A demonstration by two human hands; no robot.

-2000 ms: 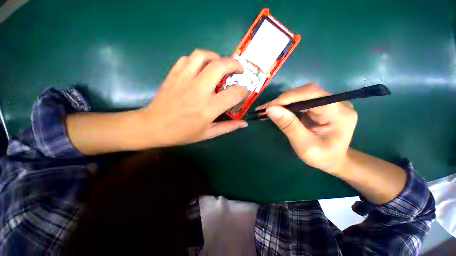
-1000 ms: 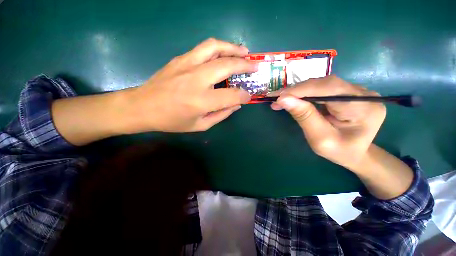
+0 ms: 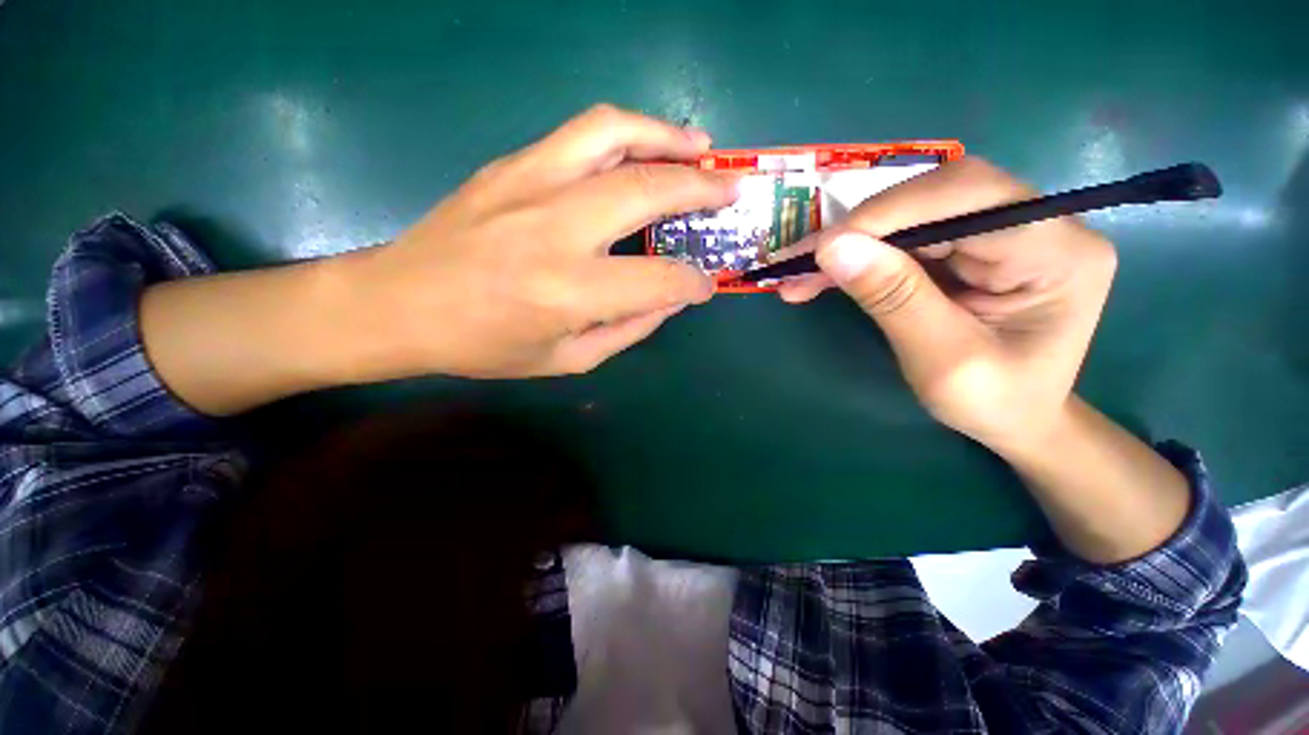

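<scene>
An open handheld unit in an orange-red housing (image 3: 840,154) lies lengthwise from left to right on the green worktop. Its circuit board (image 3: 732,227) shows at the left end and a white rectangle (image 3: 870,187) at the right end, partly hidden by my right hand. My left hand (image 3: 560,259) holds the unit's left end, fingers over the board and along the edges. My right hand (image 3: 976,295) grips black tweezers (image 3: 1041,208) like a pen. Their points are at the housing's near edge, beside my left fingertip. Whether they hold anything is too small to tell.
The glossy dark green worktop (image 3: 689,460) extends around the unit and ends in a curved near edge. My plaid sleeves and the dark top of my head are below. White cloth or paper (image 3: 1270,574) shows at the lower right edge.
The unit has turned from slanted to level since the first frame. Since the second, it has stayed in place, while the tweezers' rear end has risen and their points show over the near edge.
</scene>
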